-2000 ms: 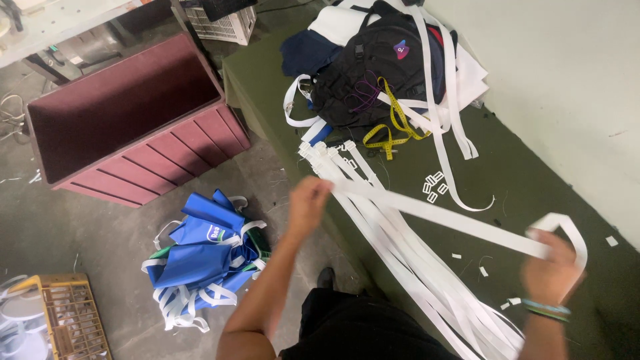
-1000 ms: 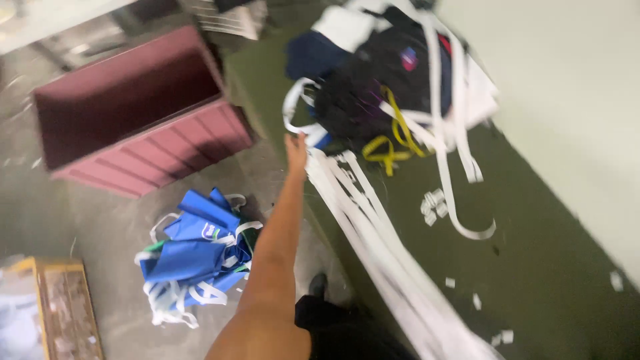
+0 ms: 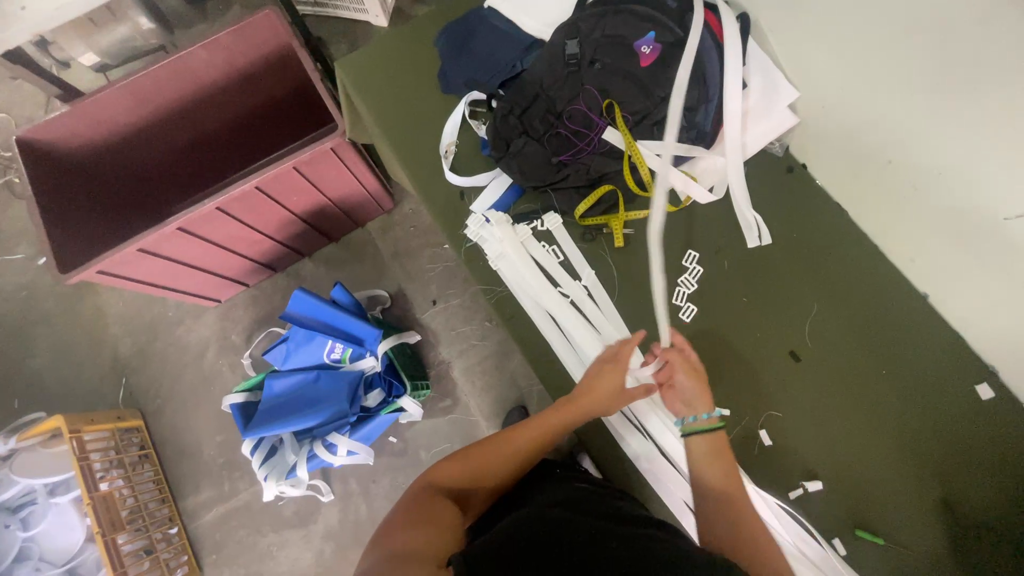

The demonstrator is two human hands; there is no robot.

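Note:
A white webbing strap (image 3: 659,240) runs from the black backpack down to my right hand (image 3: 682,376), whose fingers are closed on its lower end. Beside it, my left hand (image 3: 614,378) has thumb and fingers apart around the strap's short curled end; whether it touches the strap is unclear. Beneath both hands lies a long bundle of white straps (image 3: 552,300) with white plastic buckles at the upper end. Several loose white slider buckles (image 3: 686,286) lie above my right hand on the green table cover (image 3: 800,352).
On the table are a black backpack (image 3: 552,104), a yellow measuring tape (image 3: 632,160), white scraps and a green-handled tool (image 3: 870,537). To the left stand a maroon bin (image 3: 240,216), a blue fabric pile (image 3: 312,400) and a yellow crate (image 3: 128,496) on the floor.
My left hand has come back from the buckle end of the bundle to beside my right hand. The right hand, out of view one second ago, is visible again with a strap.

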